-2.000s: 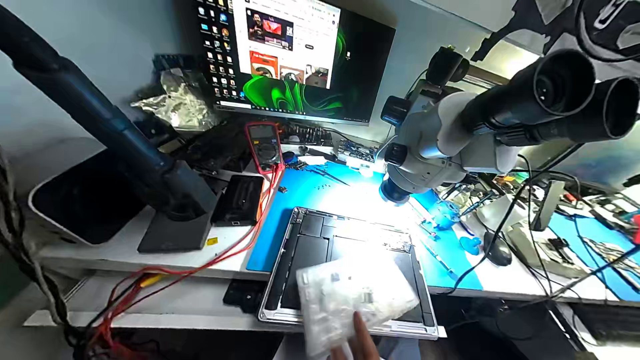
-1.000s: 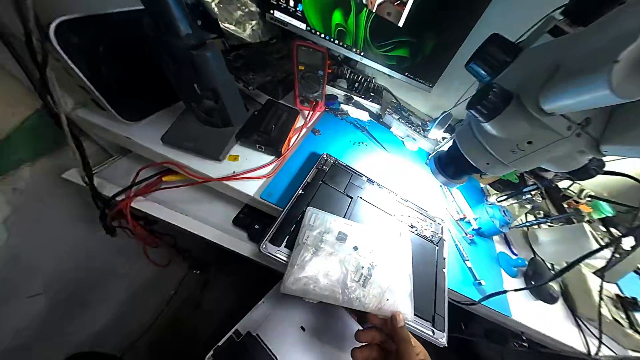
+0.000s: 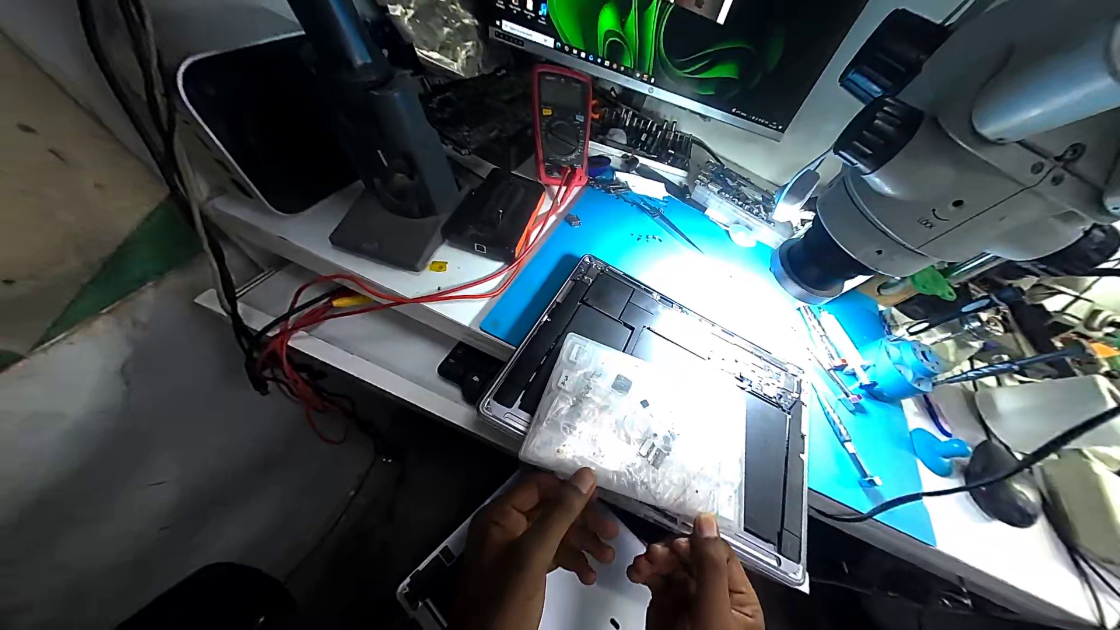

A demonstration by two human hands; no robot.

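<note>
A translucent plastic case (image 3: 639, 429) holding small clear bags and dark chips lies tilted over an opened laptop chassis (image 3: 774, 472). My right hand (image 3: 700, 569) pinches the case's near edge at its right end, thumb on top. At the left end of that same edge is my left hand (image 3: 542, 534), its thumb against the case and its other fingers below. The laptop, with black battery cells and an exposed board, rests on a blue mat (image 3: 547, 284) under a bright light. Beneath my hands, lower down, is a pale metal panel (image 3: 595, 577), partly hidden.
A microscope (image 3: 954, 184) overhangs the mat on the right. A red multimeter (image 3: 563, 122), its red leads (image 3: 411, 297) and a monitor stand (image 3: 394, 210) are at the left. Tweezers (image 3: 661, 223), screwdrivers (image 3: 844, 437) and a computer mouse (image 3: 1002, 481) lie around the laptop.
My left hand has come into view at the case's near edge. The view has shifted down and to the left since the oldest frame.
</note>
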